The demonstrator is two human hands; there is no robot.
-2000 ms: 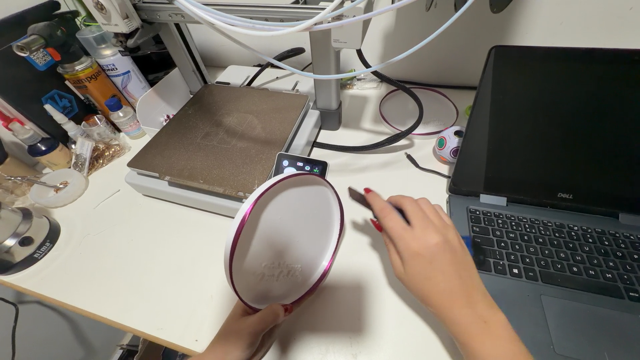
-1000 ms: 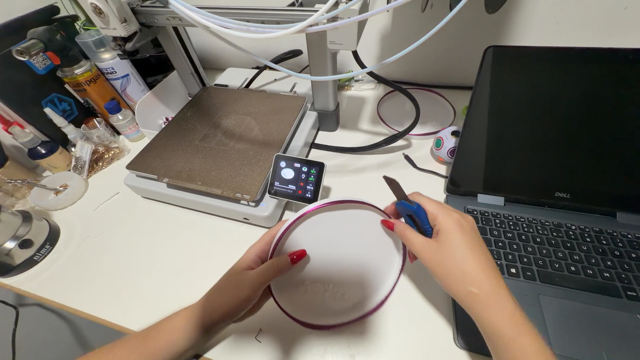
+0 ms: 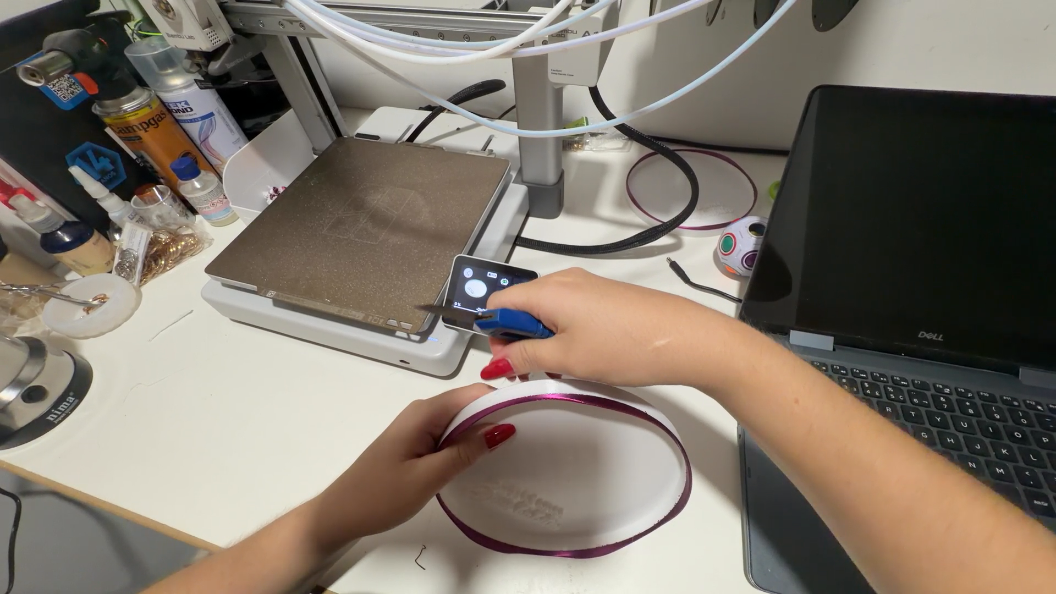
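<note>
My left hand (image 3: pixel 437 462) grips the left side of a shallow round white plastic piece (image 3: pixel 602 487) with a shiny magenta rim, its thumb over the edge. The piece is tilted above the desk and has raised relief on its inner face. My right hand (image 3: pixel 553 330) is closed around a blue-handled utility knife (image 3: pixel 513 323), whose dark blade points left over the front corner of the printer bed. The lower fingers of that hand are at the far rim of the piece; whether they touch it is partly hidden.
Behind my hands stands a 3D printer with a textured build plate (image 3: pixel 363 223) and a small touchscreen (image 3: pixel 478 285). A laptop (image 3: pixel 907 247) is at the right. A similar magenta-rimmed disc (image 3: pixel 691 186) lies behind. Bottles, a gas torch (image 3: pixel 140 124) and a bag of rings (image 3: pixel 169 247) crowd the left.
My right hand has moved left with the knife, from the right side of the round piece to its far rim. The piece is now more tilted.
</note>
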